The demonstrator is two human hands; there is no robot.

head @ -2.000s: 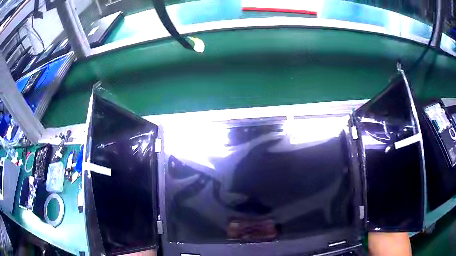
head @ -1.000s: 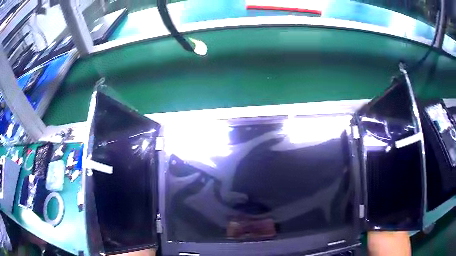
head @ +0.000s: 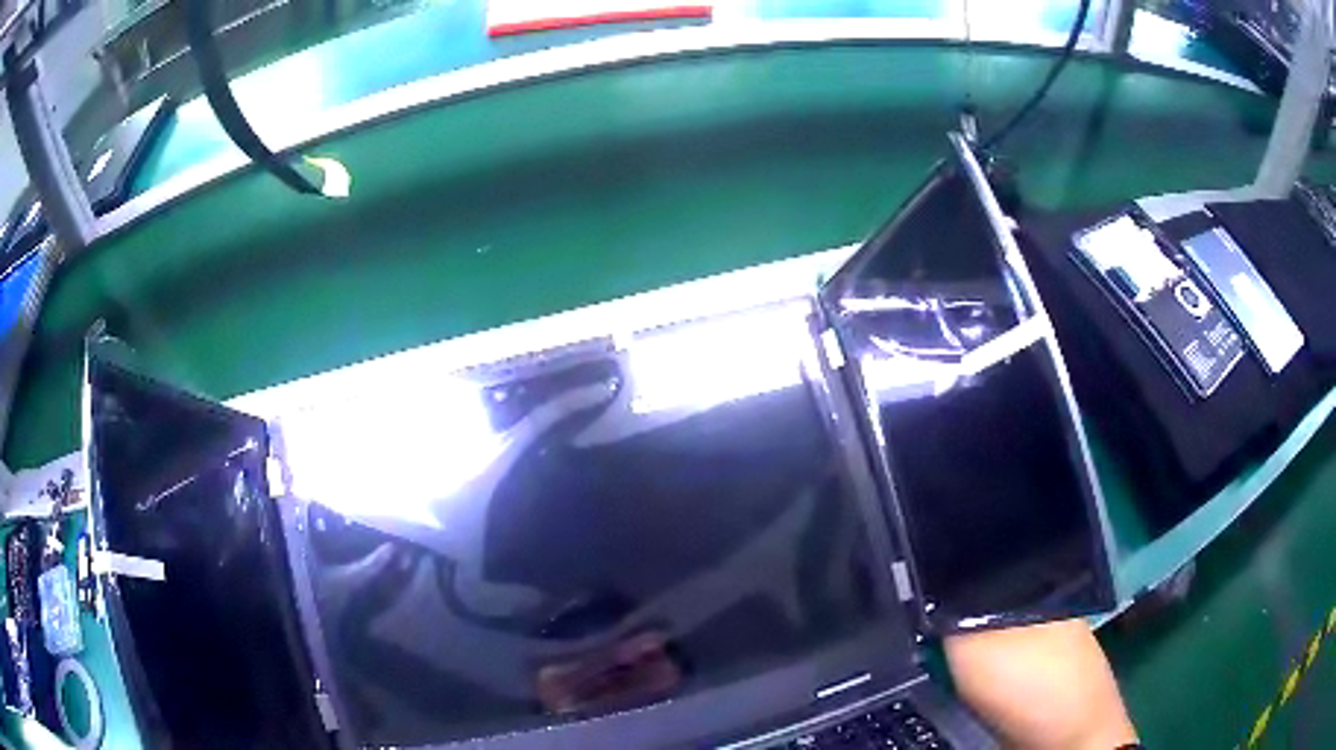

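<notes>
The main screen (head: 630,542) stands open under wrinkled, glossy film, dark with bright reflections. The left side screen (head: 198,586) and right side screen (head: 974,484) are folded out and dark, each with a white tape strip. Part of the black keyboard (head: 879,730) shows at the bottom edge. My right hand (head: 1033,681) is partly in view below the right side screen. Its fingers are hidden behind that screen, so its grip cannot be told. My left hand is not in view.
A tape roll (head: 76,703) and small parts lie on the bench at far left. Device parts (head: 1165,308) lie on black foam at right. A dark cable with a pale end (head: 325,179) hangs at the upper left. A green surface (head: 586,191) lies behind the laptop.
The view has turned right, so the laptop sits further left and more foam and keyboard show. The bit of my left hand at the bottom edge has left view. The screens stay folded out.
</notes>
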